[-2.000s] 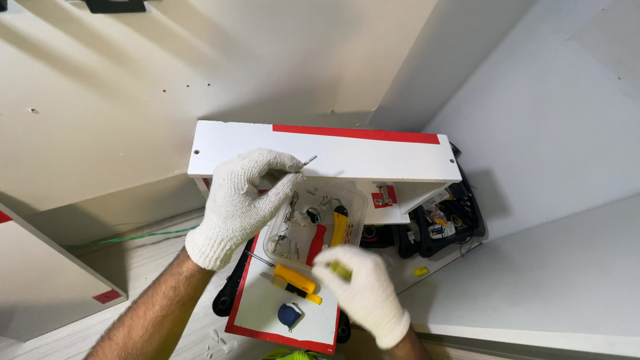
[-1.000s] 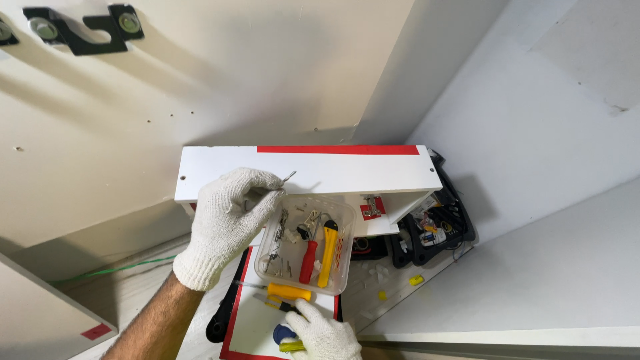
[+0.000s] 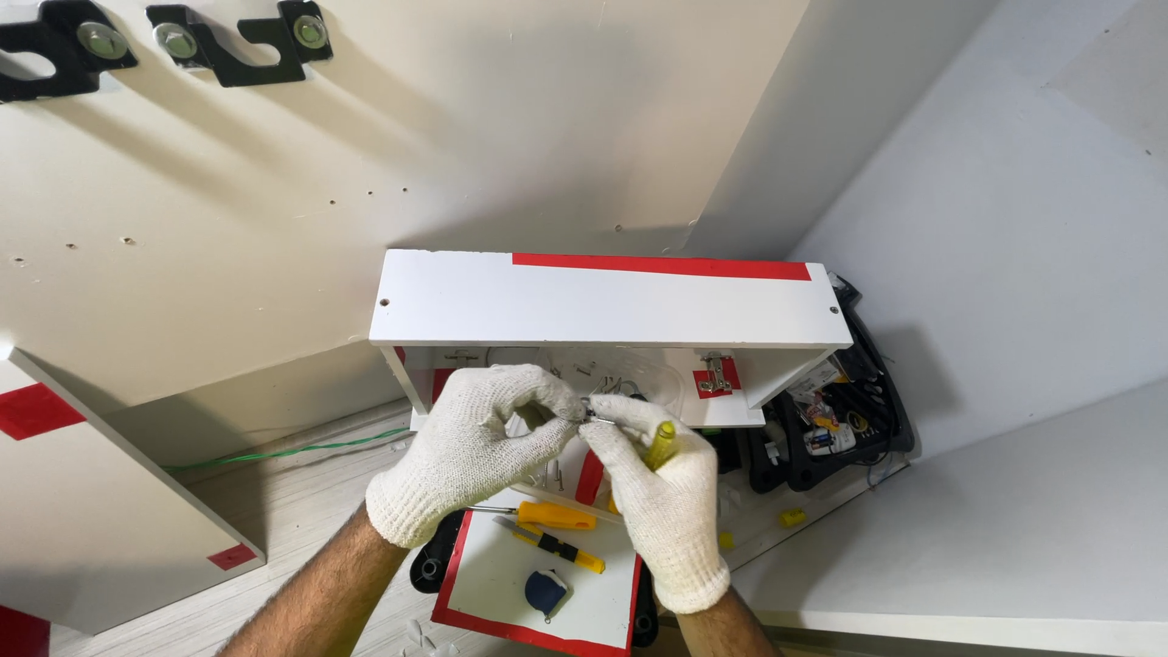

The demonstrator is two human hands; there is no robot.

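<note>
My left hand [image 3: 484,447], in a white knit glove, pinches a small metal piece [image 3: 589,412] at the front of the white cabinet [image 3: 602,310]. My gloved right hand [image 3: 662,493] meets it fingertip to fingertip and holds a screwdriver with a yellow-green handle [image 3: 661,445]; its thin metal shaft points at the small piece. Below the hands, on a white board edged in red tape [image 3: 593,616], lie an orange-handled screwdriver [image 3: 557,516], a yellow and black utility knife [image 3: 558,546] and a dark blue tape measure [image 3: 546,593]. A clear plastic container with a red-handled tool [image 3: 589,476] is partly hidden behind the hands.
Right of the cabinet stands an open black toolbox [image 3: 858,429]. A metal hinge [image 3: 716,372] lies inside the cabinet. Black metal brackets [image 3: 260,50] are bolted to the panel at upper left. A white panel [image 3: 109,511] stands at left, near a green wire [image 3: 301,453].
My right hand has moved up from the red-edged board to my left hand, with the yellow-green screwdriver in it. The left hand still pinches the small metal piece.
</note>
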